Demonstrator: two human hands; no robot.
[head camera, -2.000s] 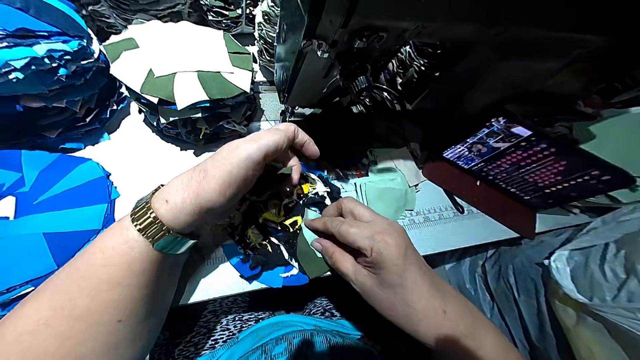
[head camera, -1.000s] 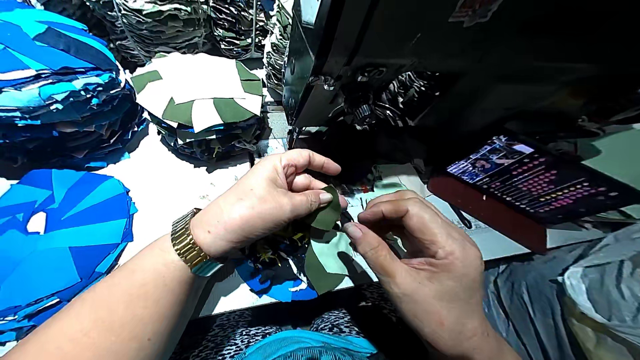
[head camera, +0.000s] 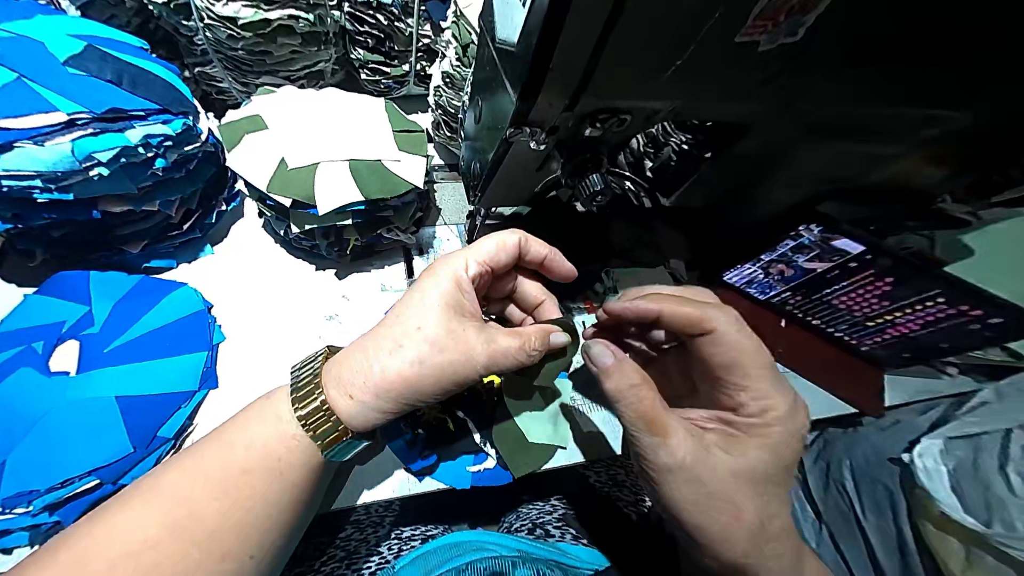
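Observation:
My left hand (head camera: 456, 328), with a gold watch at the wrist, pinches the top edge of a green patchwork fabric piece (head camera: 532, 424) between thumb and fingers. The piece joins dark green and pale green cloth and hangs down over blue and dark scraps (head camera: 464, 472). Just right of it, my right hand (head camera: 688, 384) has thumb and index fingertip close together; whether something thin is between them cannot be told. Parts of the fabric are hidden behind the left fingers.
Stacks of blue fabric pieces (head camera: 104, 360) lie at the left, a white and green stack (head camera: 328, 152) behind my left hand. A black sewing machine (head camera: 592, 104) stands at the back. A lit screen (head camera: 864, 296) is at the right, above a grey plastic bag (head camera: 896, 480).
The green piece, low among the scraps two seconds ago, is now raised in my left hand. My right hand has come away from the cloth.

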